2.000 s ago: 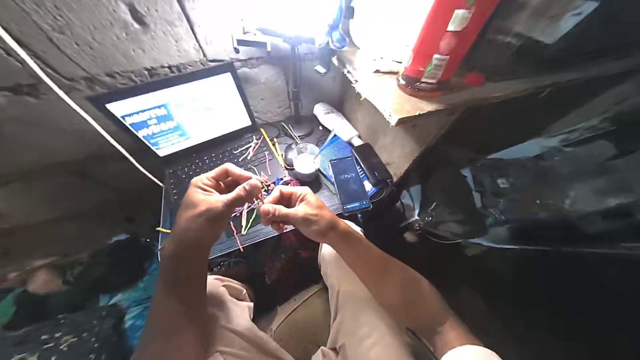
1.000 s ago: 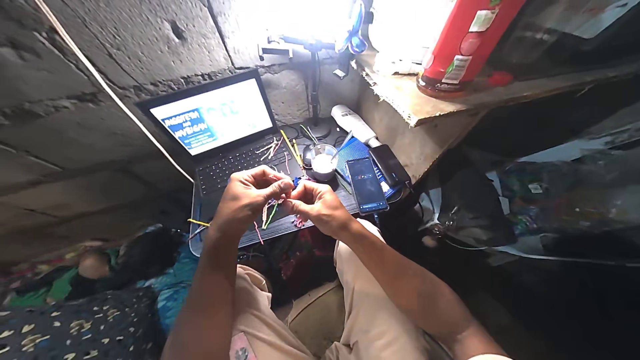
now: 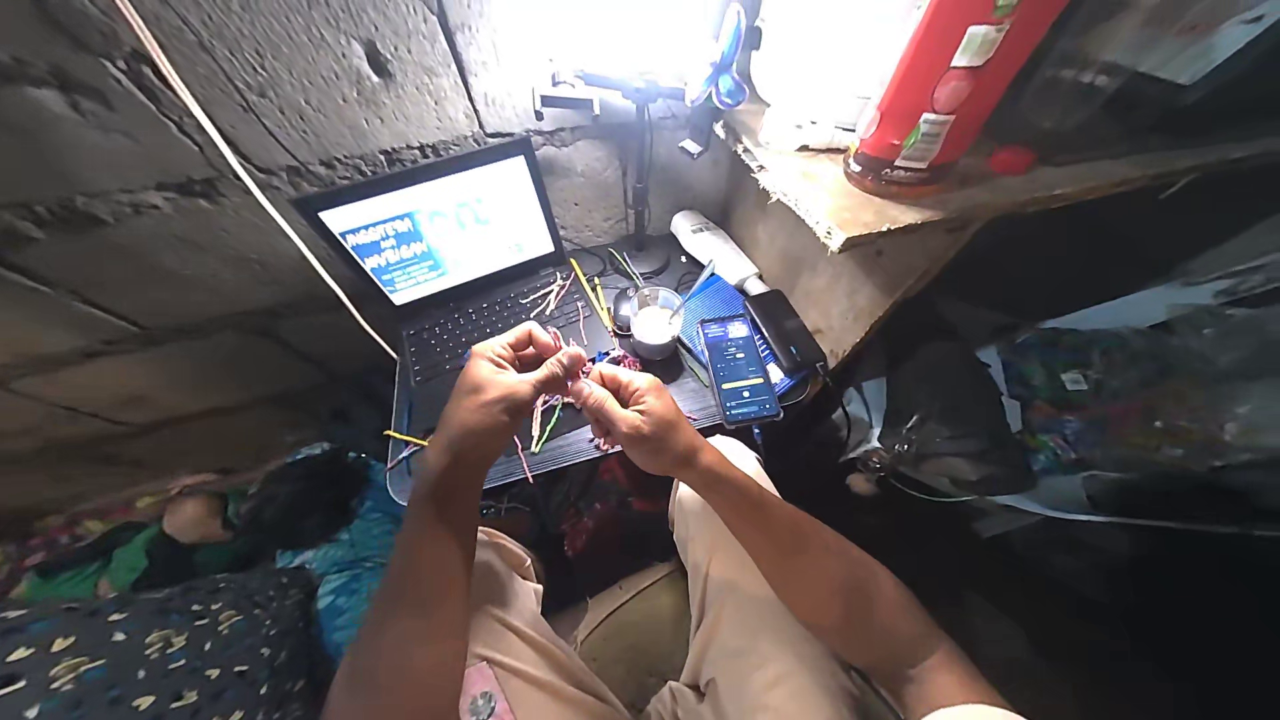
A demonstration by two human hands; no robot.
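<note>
My left hand (image 3: 515,385) and my right hand (image 3: 635,410) meet over the front of a small dark table (image 3: 560,455). Their fingertips pinch a small bundle of pinkish-red yarn or cord (image 3: 578,372) between them; its exact form is partly hidden by the fingers. Beneath and beside the hands lie loose coloured strands, among them a green one (image 3: 547,425) and a pink one (image 3: 523,458). More pale pink strands (image 3: 550,292) rest on the keyboard of an open laptop (image 3: 435,235). Yellow strands or sticks (image 3: 592,290) lie behind the hands.
A glass with white contents (image 3: 656,318) stands right of the hands, near a lit smartphone (image 3: 738,370), a black box-like device (image 3: 785,330) and a white cylindrical object (image 3: 715,248). A lamp stand (image 3: 640,180) is behind. A red bottle (image 3: 945,100) stands on a wooden ledge (image 3: 830,205). At lower left a person lies (image 3: 195,518).
Both hands stay together at the yarn, with small finger movements. The phone's screen shows a different display. The view has shifted, so the table appears further right than two seconds ago.
</note>
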